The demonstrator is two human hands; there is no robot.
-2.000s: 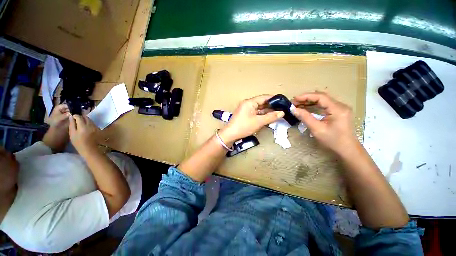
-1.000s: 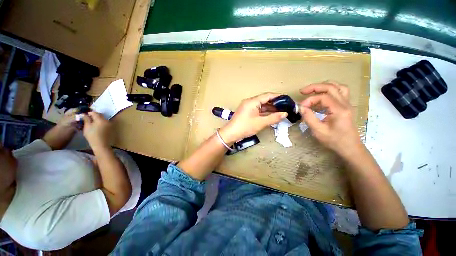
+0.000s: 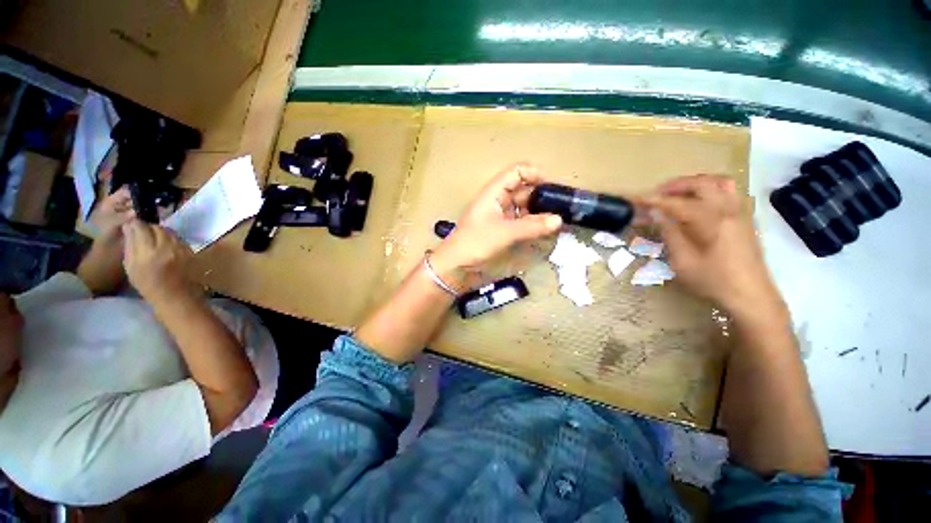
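My left hand (image 3: 500,230) holds a black oblong case (image 3: 580,207) by its left end, above the cardboard mat (image 3: 551,352). A faint pale band crosses the case's middle. My right hand (image 3: 699,235) is blurred at the case's right end; whether its fingers touch the case or hold anything cannot be told. White paper scraps (image 3: 574,268) lie on the mat below the case. Another black case with a silvery-white face (image 3: 493,297) lies by my left wrist, and the end of one more (image 3: 444,229) shows beside my left hand.
Rows of black cases (image 3: 837,194) lie on the white surface (image 3: 817,368) at right. A loose pile of cases (image 3: 332,189) lies at left. Another person (image 3: 123,378) works at far left beside a white sheet (image 3: 223,204). A green surface (image 3: 408,41) runs along the back.
The held case has turned from tilted to nearly level, showing its long side and band. My right hand has moved right. At left, one more case lies by the pile's near-left edge.
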